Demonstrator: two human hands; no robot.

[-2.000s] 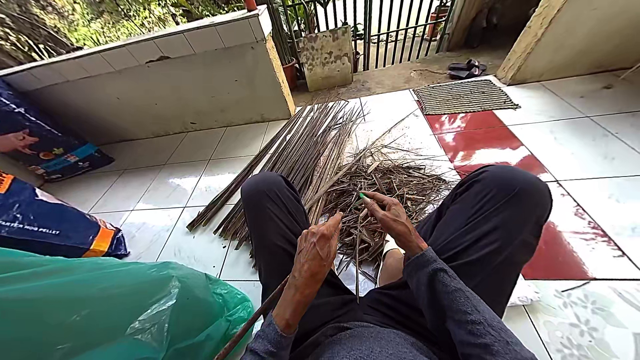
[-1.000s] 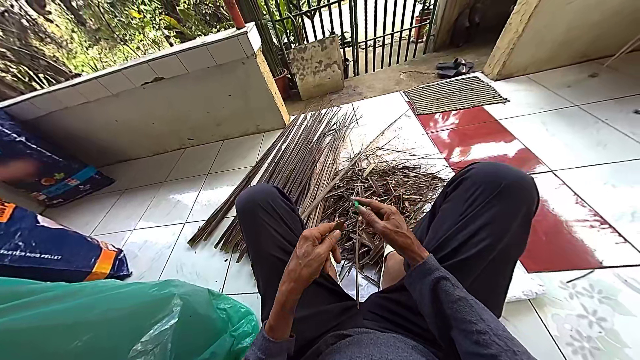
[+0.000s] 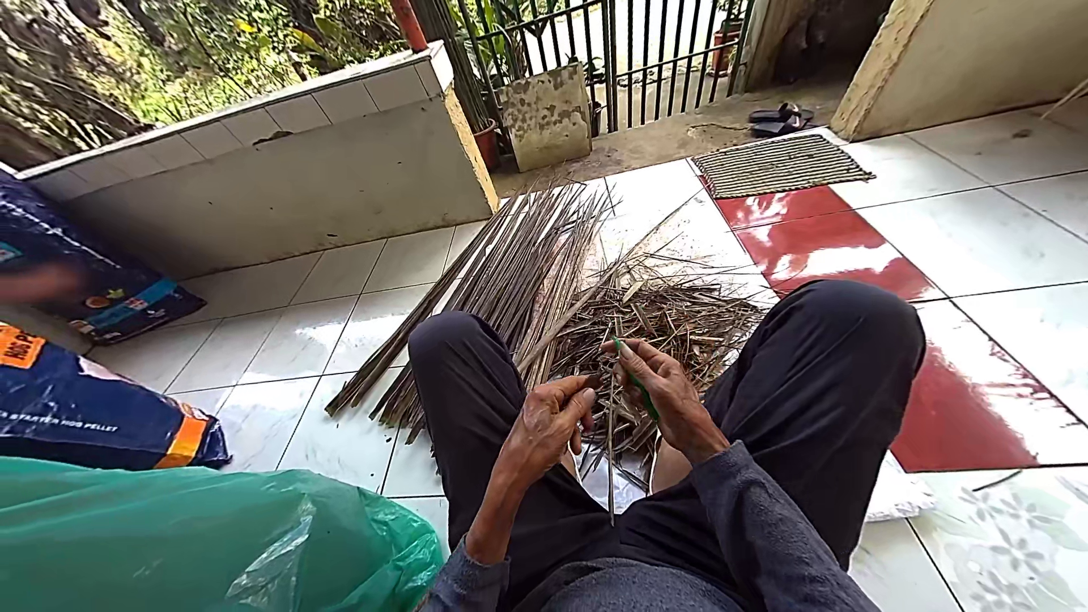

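Note:
My right hand [image 3: 667, 391] holds a small green-handled tool [image 3: 637, 382], perhaps a knife, against a thin dry stalk [image 3: 611, 450] that stands nearly upright between my knees. Close by on the left, my left hand [image 3: 544, 425] has its thumb and fingertips together beside the stalk; whether they pinch anything is hard to tell. Beyond both hands lies a tangled heap of dry plant scraps [image 3: 697, 319]. Left of the heap, long brown stalks [image 3: 501, 272] are laid side by side on the tiles, partly behind my left knee.
A green plastic bag [image 3: 212, 535] bulges at lower left, near blue feed sacks [image 3: 93, 408]. A low wall [image 3: 297, 178] runs along the left. Farther off are a striped mat [image 3: 778, 166], sandals [image 3: 780, 119] and a metal gate [image 3: 663, 68].
A long stalk that ran under my left forearm two seconds ago is no longer there. My left hand has opened from a fist-like grip and stays near the thin stalk.

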